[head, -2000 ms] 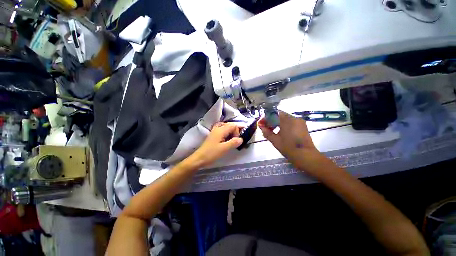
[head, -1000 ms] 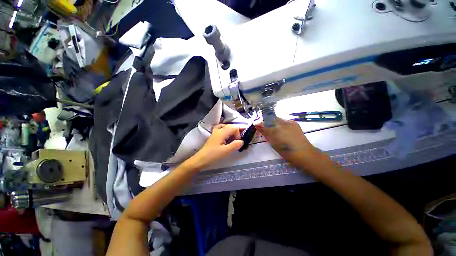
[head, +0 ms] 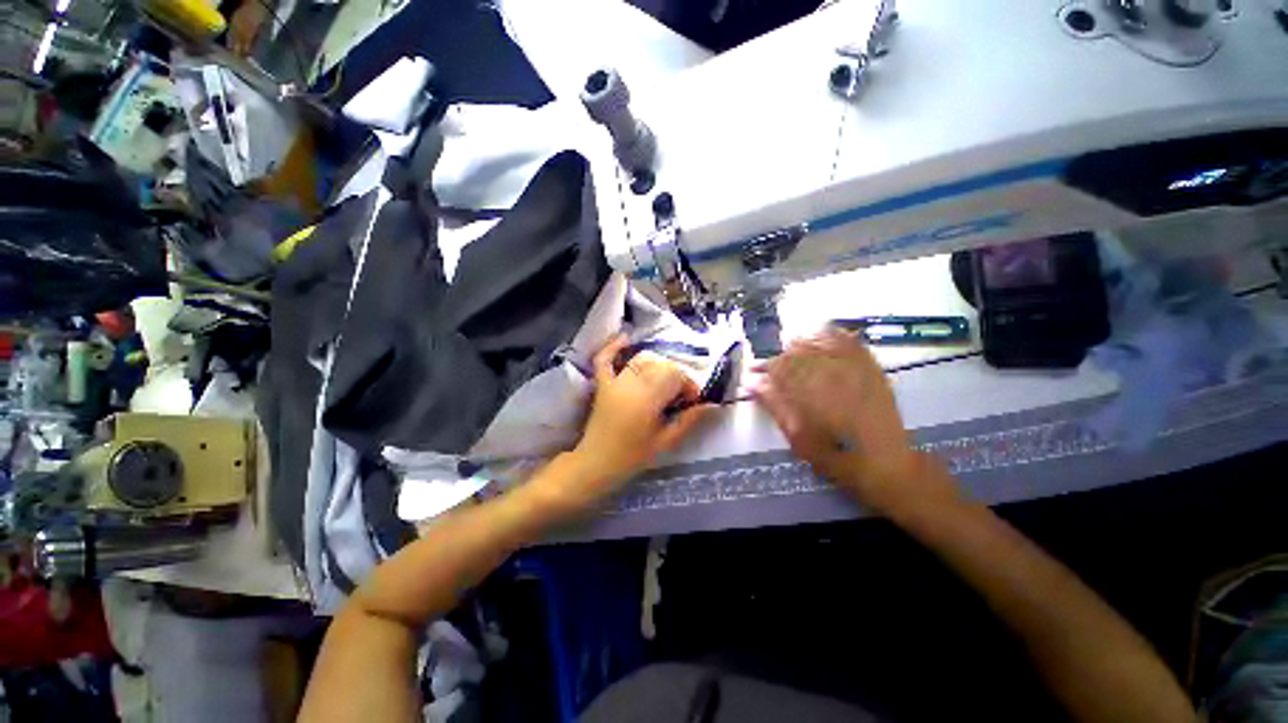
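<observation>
The grey and dark garment (head: 410, 325) lies heaped left of the needle, with a pale part running under the presser foot (head: 706, 304) of the white sewing machine (head: 904, 156). My left hand (head: 636, 403) pinches the pale cloth and a narrow dark strip (head: 720, 376) just in front of the needle. My right hand (head: 833, 403) is right of the strip, slightly blurred, with fingers bent down near the bed. Whether its fingertips hold anything is not clear. A small grey block (head: 763, 328) stands right of the needle.
Thread snips (head: 904, 331), a black phone-like rectangle (head: 1042, 300) and a sheer bluish scrap (head: 1179, 332) lie on the bed at the right. A printed ruler (head: 791, 477) runs along the front edge. A cream machine (head: 173, 470) stands at the left.
My right hand has moved back from the needle area, slightly right and toward the front edge. My left hand has shifted slightly, and the dark strip's end now points more to the right.
</observation>
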